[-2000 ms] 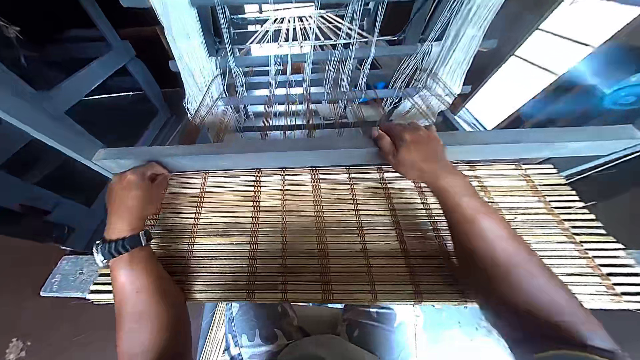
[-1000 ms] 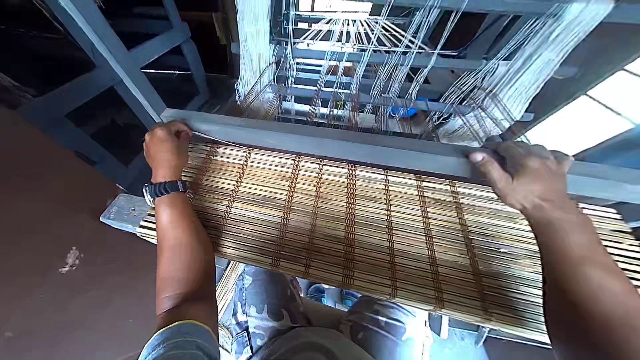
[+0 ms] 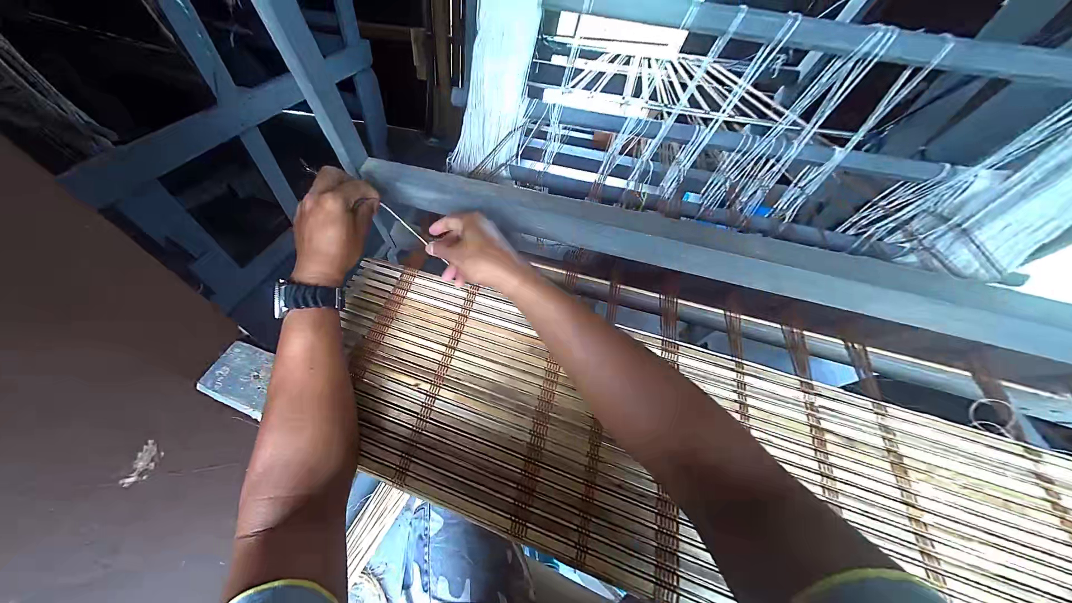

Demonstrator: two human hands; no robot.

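A woven mat of thin slats [image 3: 502, 385], bound by brown warp threads, lies across the loom below my hands. Beyond its far left corner, my left hand [image 3: 331, 218] pinches one end of a thin pale strip [image 3: 406, 226]. My right hand [image 3: 476, 251], slightly blurred, has its thumb and fingers closed on the same strip, just right of the left hand. The strip is taut between them. Just past both hands runs the loom's grey wooden beater beam [image 3: 670, 243], standing apart from the mat's far edge.
White string heddles [image 3: 695, 159] hang behind the beam. Grey frame posts [image 3: 310, 84] rise at the left. A board end [image 3: 239, 377] juts out left of the mat. A bundle of slats [image 3: 373, 523] shows below it. A small ring [image 3: 992, 414] hangs at the right.
My right hand has left the beam and come left beside my left hand. Both now hold the thin strip. The beam has moved away from the mat's edge. The view has shifted left.
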